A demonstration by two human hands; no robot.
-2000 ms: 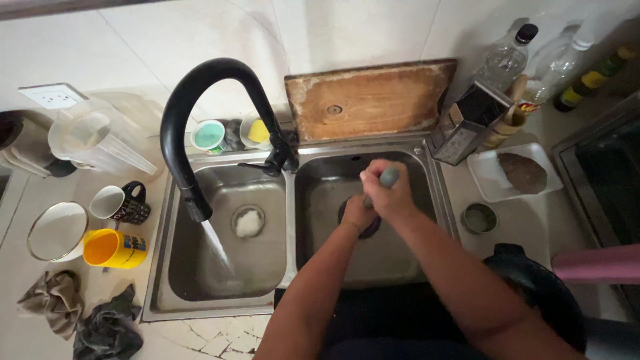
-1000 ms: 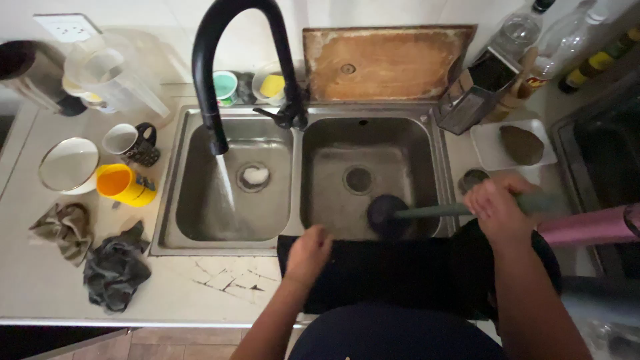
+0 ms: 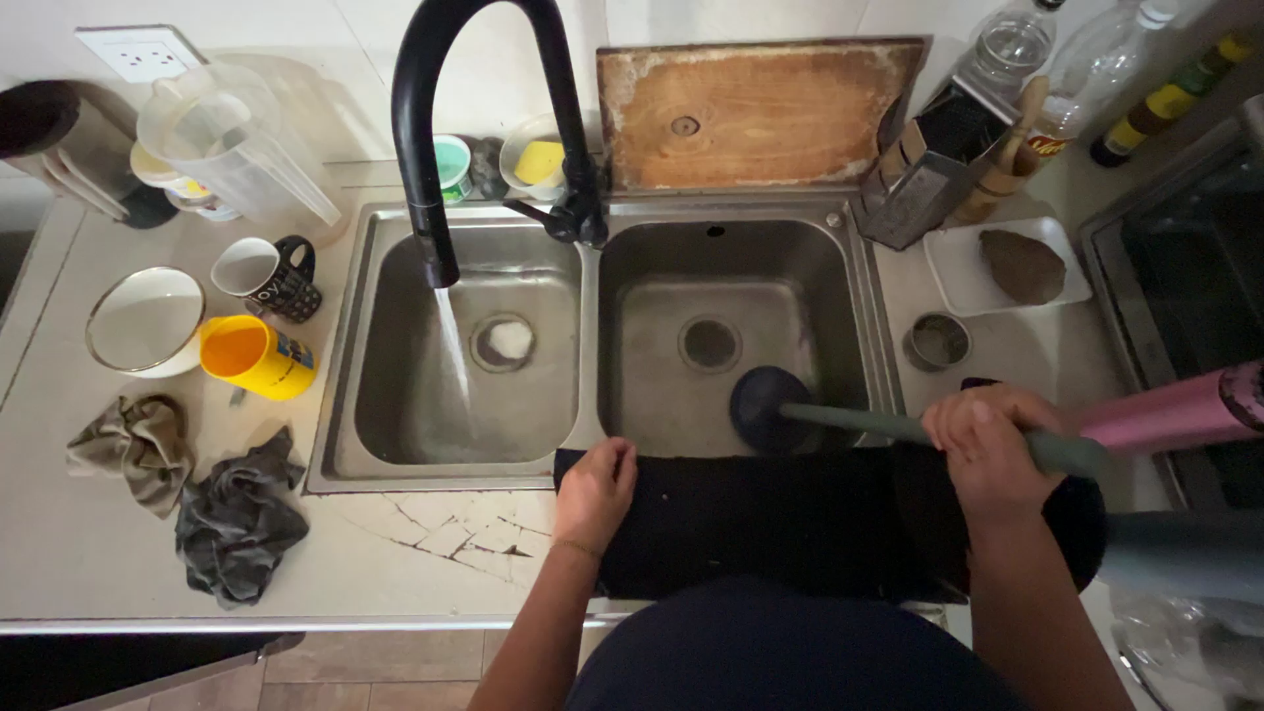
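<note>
My right hand (image 3: pixel 992 444) grips the green handle of a plunger (image 3: pixel 869 420), whose dark rubber cup lies tilted in the near right part of the right sink basin (image 3: pixel 652 395). With its fingers closed on the left corner of a black cloth (image 3: pixel 770 513), my left hand (image 3: pixel 595 494) rests at the front edge of the double sink. The cloth spreads along that edge, below the right basin. Water runs from the black faucet (image 3: pixel 434 232) into the left basin (image 3: pixel 415 395), where a white lump (image 3: pixel 511 340) sits over the drain.
Left of the sink are a white bowl (image 3: pixel 146 321), a mug (image 3: pixel 267 276), a yellow cup (image 3: pixel 259 357) and two crumpled rags (image 3: pixel 242 518). Behind leans a wooden board (image 3: pixel 750 118). At right stand a box grater (image 3: pixel 928 168), a white tray (image 3: pixel 1007 267), a small metal cup (image 3: pixel 938 341) and a pink cylindrical object (image 3: pixel 1175 405).
Both hands were together on the plunger over the right basin; they have since parted. The left moved to the black cloth, and the plunger now leans to the right in the right hand.
</note>
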